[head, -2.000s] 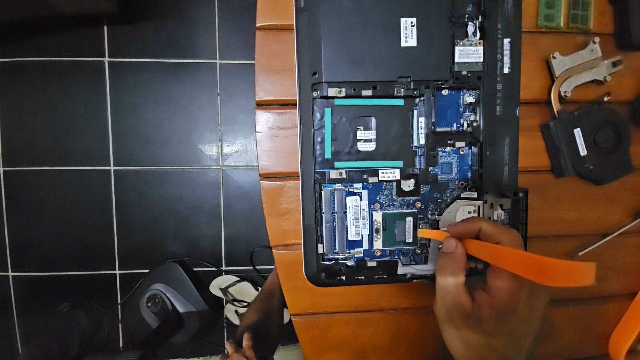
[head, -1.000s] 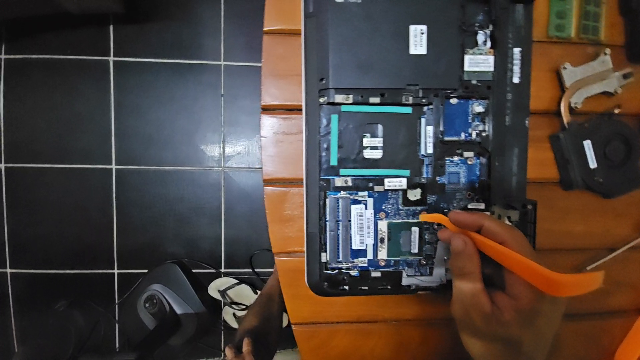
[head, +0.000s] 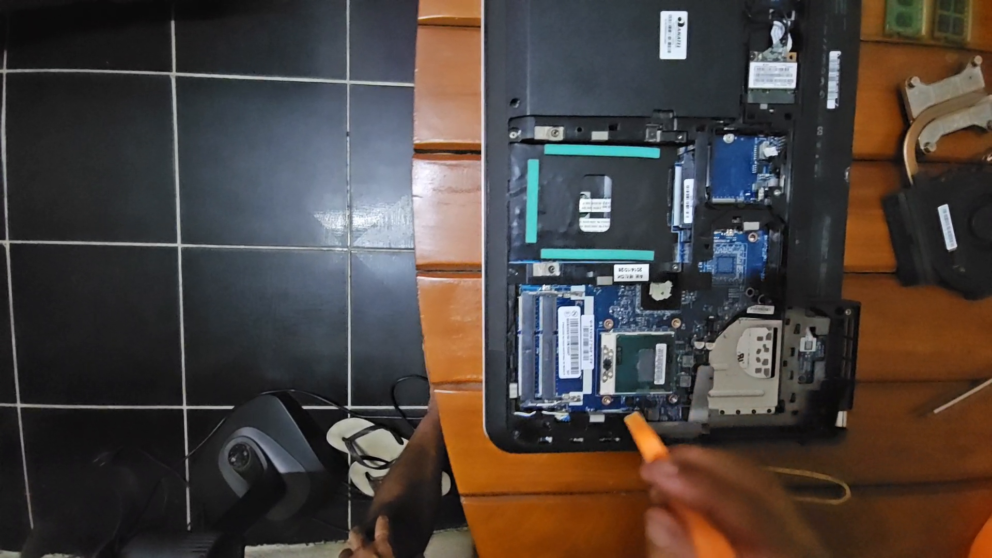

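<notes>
My right hand (head: 717,496), blurred, grips an orange plastic pry tool (head: 649,440) at the lower edge of an opened laptop base (head: 620,70). The tool's tip lies over the edge of the blue motherboard (head: 573,391), just below the processor (head: 643,364) in its socket. To the processor's left are the memory slots (head: 537,349). Above them is a black bay (head: 558,201) with green strips. A pale metal bracket (head: 748,368) sits at the lower right of the base. My left hand is not in view.
A cooling fan (head: 957,236) with a copper heat pipe (head: 920,132) lies right of the laptop, memory modules (head: 926,19) above it. A thin rod (head: 961,397) is at the right. On the tiled floor are flip-flops (head: 360,438), a dark device (head: 263,442) and a person's bare limb (head: 411,473).
My right hand has moved down and left with the orange tool. The tool's tip has gone from the processor's right side to below it, at the board's lower edge.
</notes>
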